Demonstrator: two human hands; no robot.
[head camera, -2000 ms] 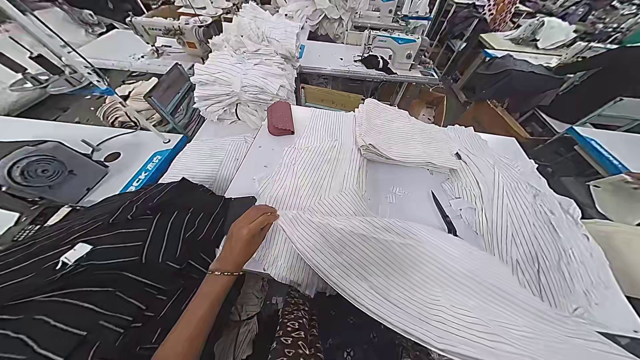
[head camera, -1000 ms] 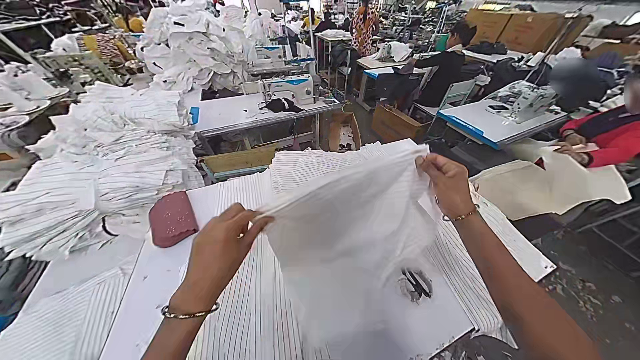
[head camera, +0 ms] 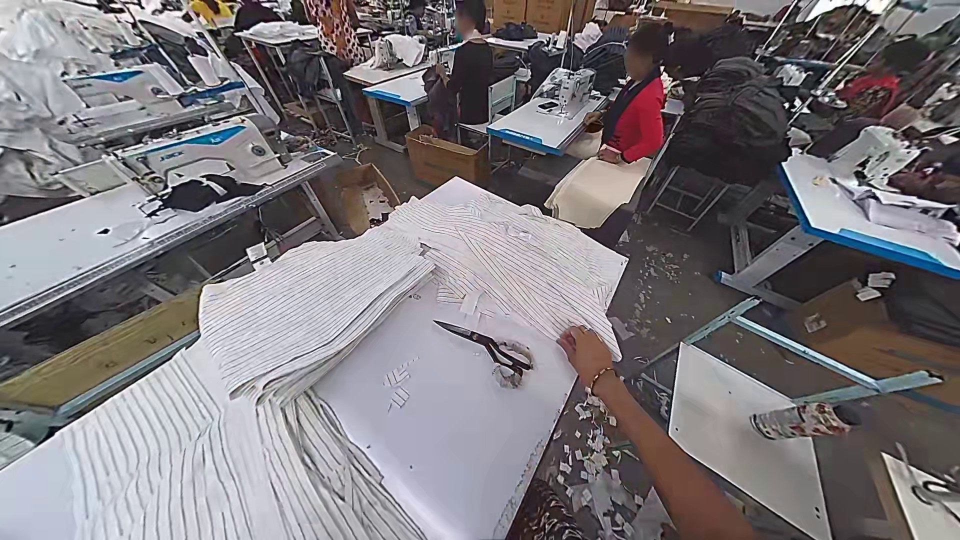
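My right hand [head camera: 586,354] touches the near corner of the striped white fabric pieces [head camera: 525,262] spread at the right of the white table [head camera: 465,442]; its fingertips are at the cloth edge, and whether they pinch it cannot be told. A bracelet is on that wrist. My left hand is out of view. Black-bladed scissors [head camera: 484,343] with wrapped handles lie on the table, left of my right hand. A folded stack of striped fabric [head camera: 315,307] rests left of the scissors, and more striped pieces [head camera: 172,442] hang or lie at the lower left. Small striped scraps [head camera: 397,382] lie near the stack.
Sewing machines [head camera: 202,154] on tables stand beyond, at the left and right. A person in red [head camera: 637,112] sits at a machine behind. A metal-framed stool or bench [head camera: 750,442] bearing a patterned can-like object [head camera: 802,421] stands at right. Scraps litter the floor [head camera: 652,292].
A second ago both hands held a fabric piece up over the table; now my right hand is down at the right-hand pieces and my left hand has left the view. The view has swung right.
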